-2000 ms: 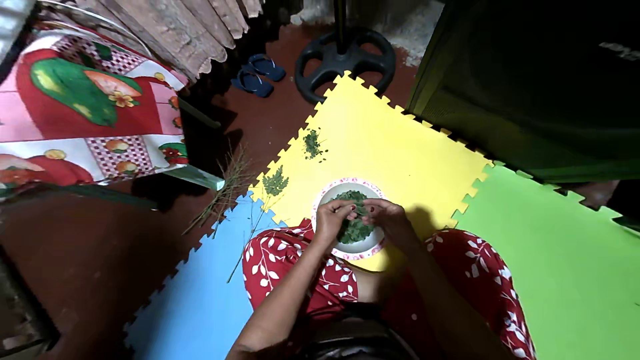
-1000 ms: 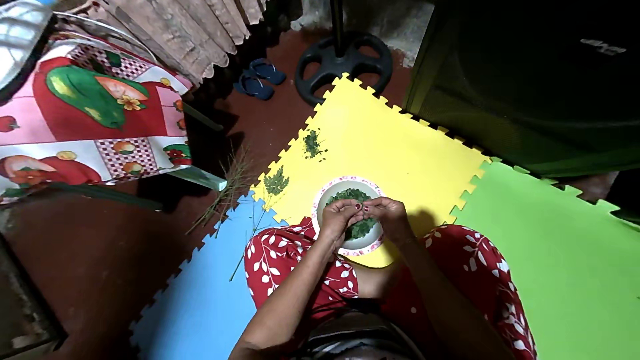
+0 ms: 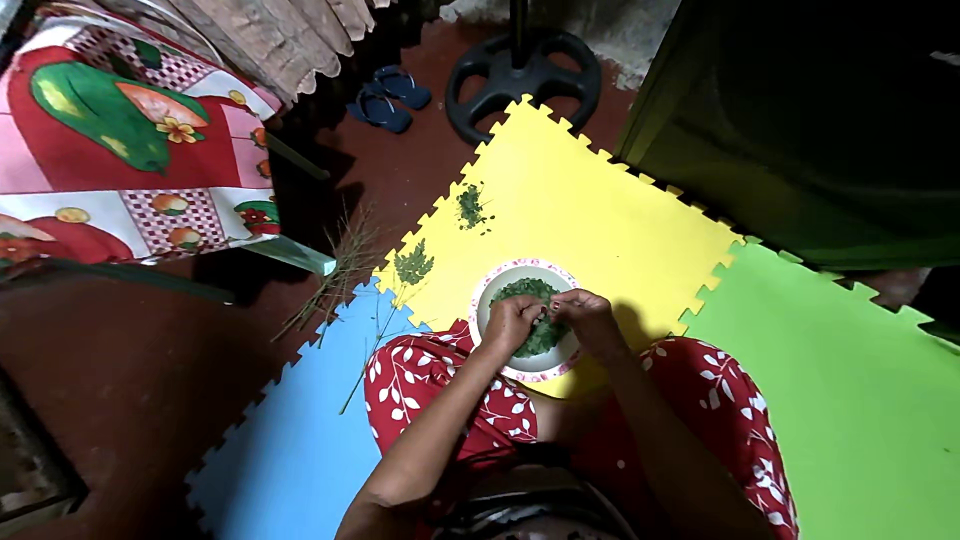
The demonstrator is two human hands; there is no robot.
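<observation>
A round bowl with a pink-patterned rim (image 3: 484,289) stands on the yellow foam mat in front of my crossed legs. Small green leaves (image 3: 531,286) lie inside it. Over the bowl my left hand (image 3: 515,321) has its fingers curled, pinching what seems to be a bit of leafy sprig. Close beside it, to the right, my right hand (image 3: 586,319) has thumb and forefinger pinched together near the same bit; what lies between those fingertips is too small to tell. A leafy sprig (image 3: 413,262) with a long stem rests left of the bowl, across the yellow and blue mats.
Loose leaves (image 3: 472,208) lie on the yellow mat (image 3: 600,217). Bare stems (image 3: 337,274) lie by the mat's left edge. Beyond are blue flip-flops (image 3: 390,97), a black round stand base (image 3: 521,86), a fruit-print cloth (image 3: 150,150) at left and a large dark object (image 3: 795,127) at right.
My hands stay over the bowl, and their fingertips have shifted slightly. My right hand's fingers are a little apart from my left's now.
</observation>
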